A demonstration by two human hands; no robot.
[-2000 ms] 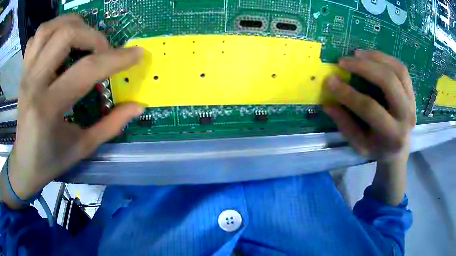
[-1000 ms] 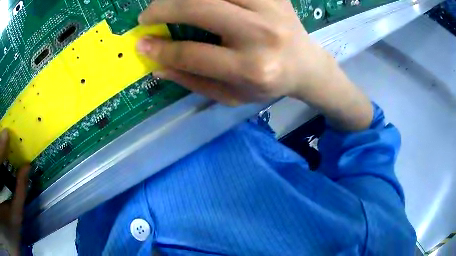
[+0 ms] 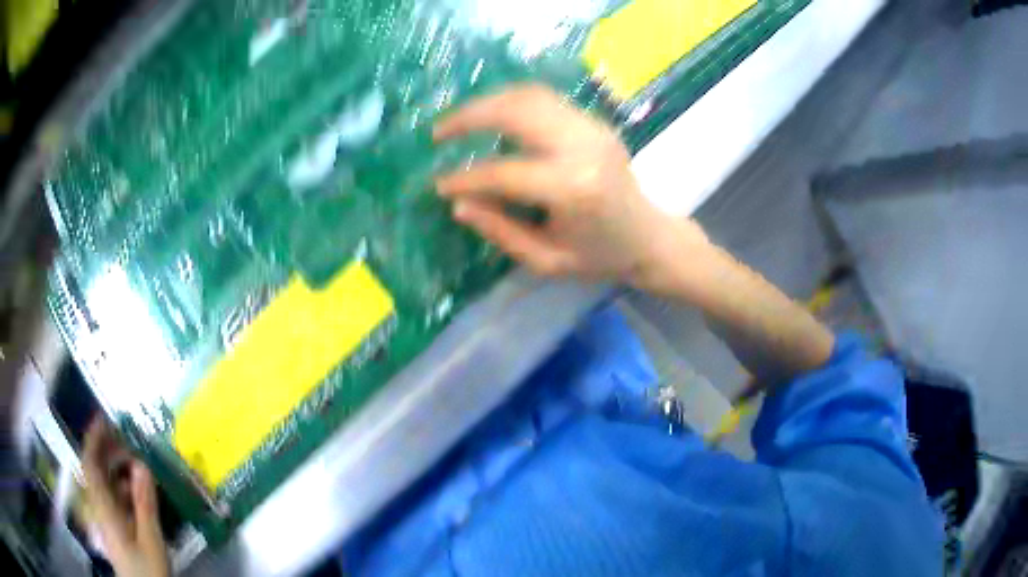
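A yellow insulating sheet lies on the green circuit board, along its near edge, with its notched end towards my right hand. My right hand is over the board to the right of the sheet, off it, with fingers apart and nothing in it. My left hand is small and blurred at the lower left, beside the board's end and off the sheet. Its fingers look apart and nothing shows in them. The picture is blurred, so small parts and holes cannot be made out.
A second yellow sheet lies on a green board at the upper right. The silver conveyor rail runs diagonally between the boards and my blue coat. Grey surfaces and yellow floor tape are beyond the rail at the right.
My right hand has let go of the sheet and moved away to the right. My left hand is off the sheet's other end. The view has turned, showing the second yellow sheet.
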